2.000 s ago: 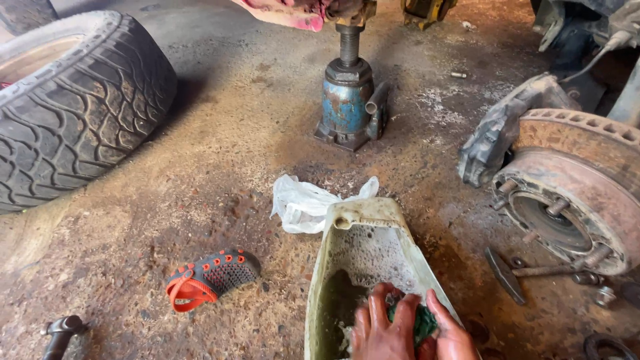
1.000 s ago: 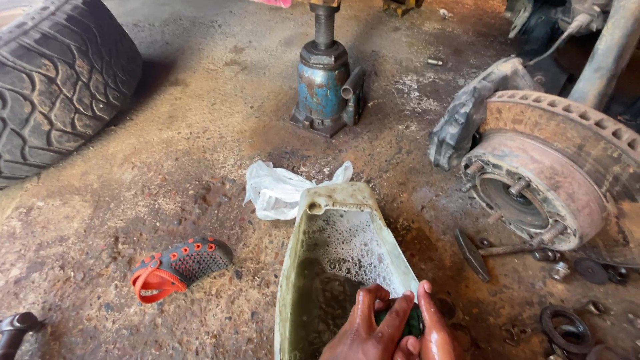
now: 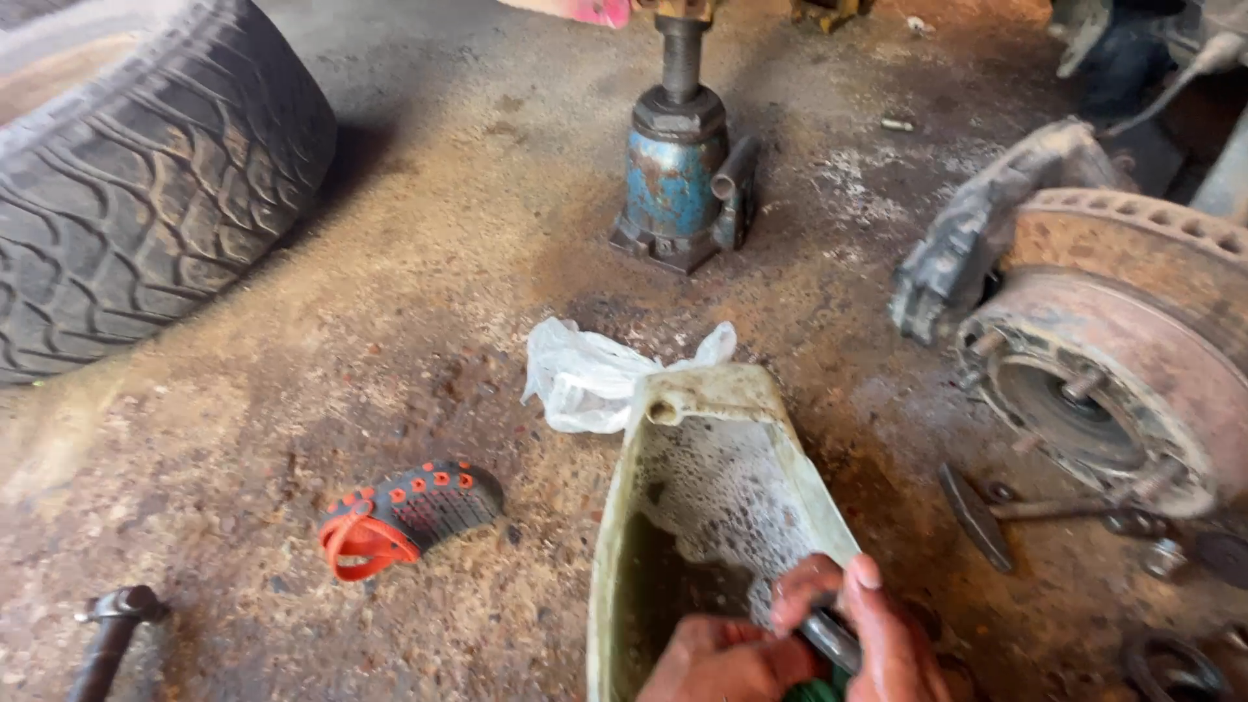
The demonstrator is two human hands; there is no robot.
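At the bottom of the head view, my left hand (image 3: 736,658) and my right hand (image 3: 873,624) meet over a pale plastic container (image 3: 712,390) of soapy, murky liquid. Between the fingers of my right hand is a dark cylindrical part (image 3: 829,639), its lower end hidden. Some green material (image 3: 814,690) shows beneath, between the two hands. My left fingertips are bent against the dark part; whether they grip it or the green material I cannot tell. White suds (image 3: 721,487) float along the container's far and right side. A crumpled white plastic bag (image 3: 585,375) lies behind its far end.
A blue bottle jack (image 3: 675,175) stands beyond the bag. At left lie a large tyre (image 3: 166,185), a grey and orange clog (image 3: 419,512) and a wrench-like tool (image 3: 112,634). On the right are a rusty brake disc and hub (image 3: 1121,361), a hammer (image 3: 978,517) and loose metal parts (image 3: 1165,558).
My hands were bunched around green material low in the container; now they are at its right side and a dark cylindrical part shows between the fingers.
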